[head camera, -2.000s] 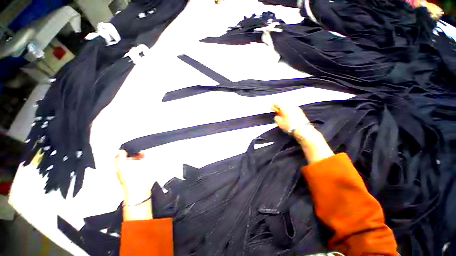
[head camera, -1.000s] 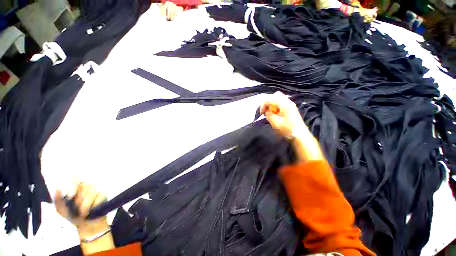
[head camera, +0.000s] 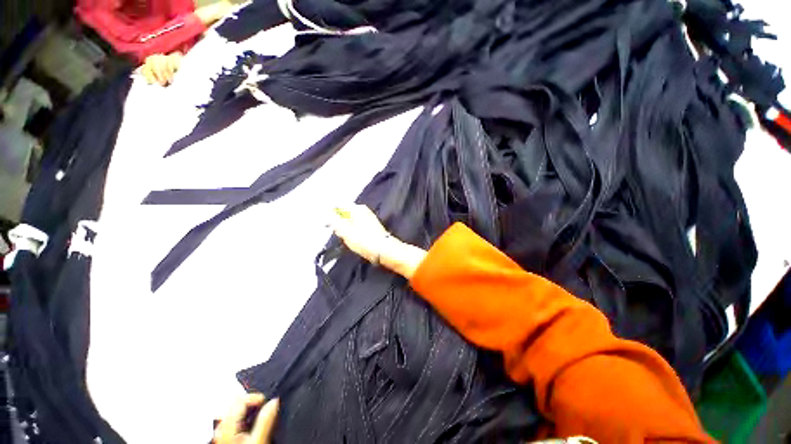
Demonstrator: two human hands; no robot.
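Observation:
Long black strips lie in a large loose heap [head camera: 555,234] at centre and right. A near pile of black strips [head camera: 347,364] spreads towards the bottom edge, its square-cut ends near my left hand. My left hand [head camera: 249,420] is at the bottom edge, partly cut off, thumb and finger apart just below the strip ends; no strip shows between them. My right hand [head camera: 357,232] is over the upper edge of the near pile, fingertips above the white table; whether it pinches a strip is unclear. Two strip ends [head camera: 199,197] lie apart on the white.
Bundles with white ties [head camera: 29,238] lie along the left edge. Another tied bundle [head camera: 251,78] is at the far side. A person in a red sleeve [head camera: 143,26] rests a hand on the far left table edge [head camera: 130,113]. Green [head camera: 733,395] and blue [head camera: 768,347] crates are lower right.
The view has turned to the right. The strip that was stretched between my hands no longer shows held up between them. My left hand is now lower, at the picture's bottom edge.

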